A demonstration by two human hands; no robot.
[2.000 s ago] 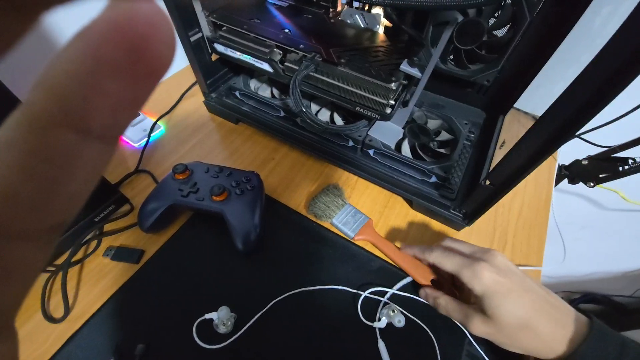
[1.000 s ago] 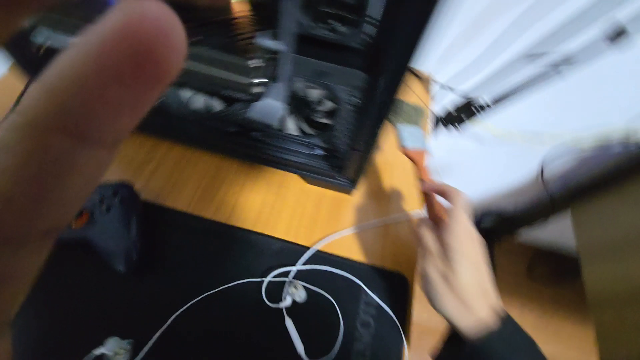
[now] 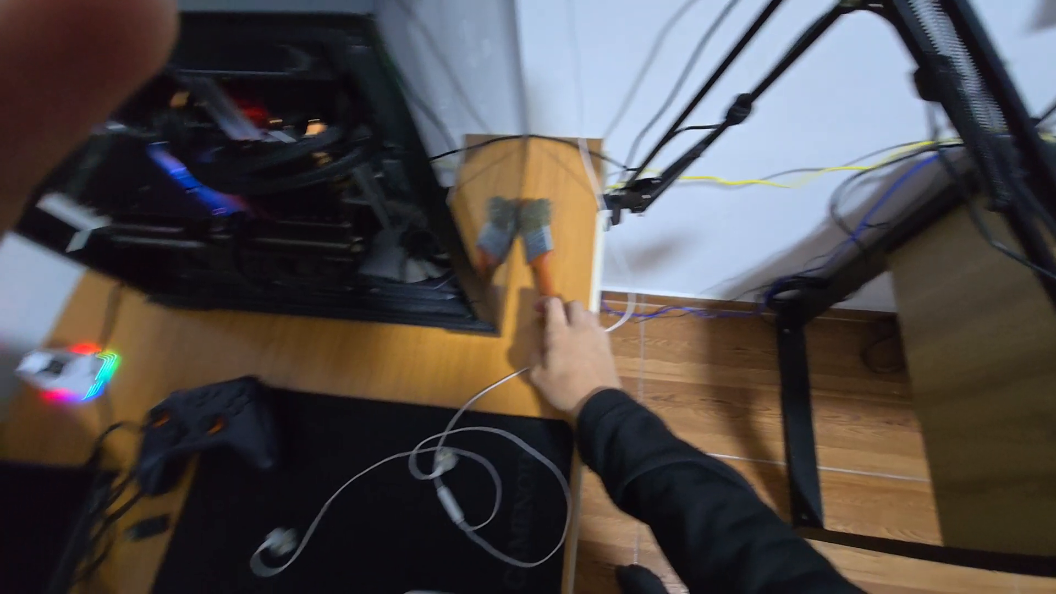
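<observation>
My right hand [image 3: 573,351], in a black sleeve, grips the orange handle of a flat paintbrush [image 3: 536,239] near the desk's right edge. The bristles point away from me, over the wooden desktop beside the computer case. A mirrored image of the brush shows in the side panel of the open-looking computer case [image 3: 330,318], which stands to the left. Large and blurred at the upper left corner is part of my left hand [image 3: 78,82], close to the camera; only a finger shows. What it holds, if anything, is hidden.
White wired earphones [image 3: 450,503] lie on a black desk mat [image 3: 346,511]. A game controller [image 3: 206,425] and a lit white device [image 3: 66,371] are at the left. A black jointed arm [image 3: 726,115] rises at the right, with cables along the wall and a second table [image 3: 973,363].
My right hand has carried the brush from the front of the case to the strip of desk at its right side. The view has swung right.
</observation>
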